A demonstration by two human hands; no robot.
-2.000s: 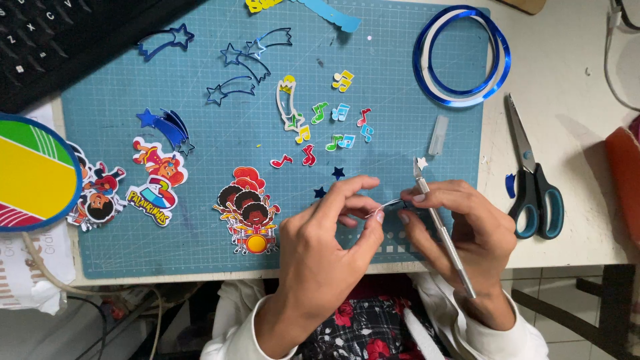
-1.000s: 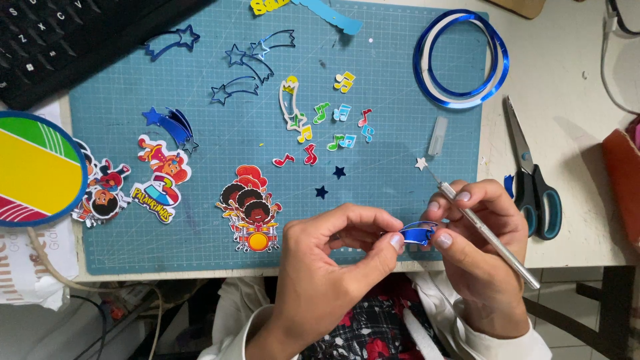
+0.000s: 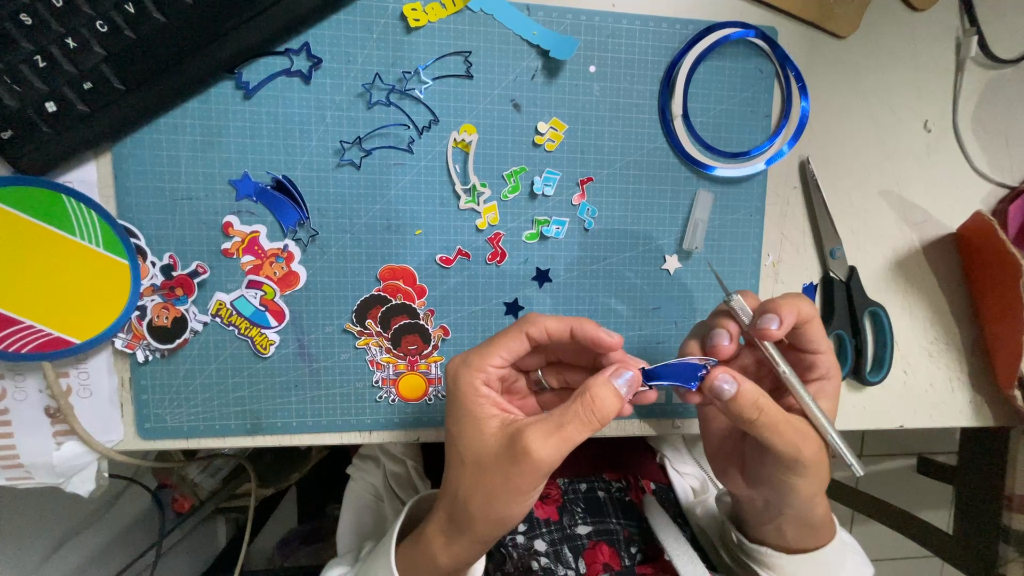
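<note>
A shiny blue paper shooting-star tail piece (image 3: pixel 677 374) is pinched between both hands above the front edge of the cutting mat. My left hand (image 3: pixel 552 392) grips its left end with thumb and fingers. The right end is between the thumb and fingers of my right hand (image 3: pixel 760 400), which also holds a metal craft knife (image 3: pixel 788 380), blade pointing up and left. Two dark blue paper stars (image 3: pixel 542 277) lie left of the hands, and a white star (image 3: pixel 670 263) lies beyond the blade. Blue star-and-tail outlines (image 3: pixel 388 144) rest farther back.
Around the hands lie the green-blue cutting mat (image 3: pixel 280 392), paper music notes (image 3: pixel 546 182), stacked drummer cutouts (image 3: pixel 408 336), a clear plastic cap (image 3: pixel 699 220), a blue-and-white ring roll (image 3: pixel 734 170) and scissors (image 3: pixel 848 296). A black keyboard (image 3: pixel 104 56) stands back left; a striped oval (image 3: pixel 64 272) lies far left.
The blue piece, held low between the fingers two seconds ago, now shows its broad shiny face. The craft knife stays in my right hand.
</note>
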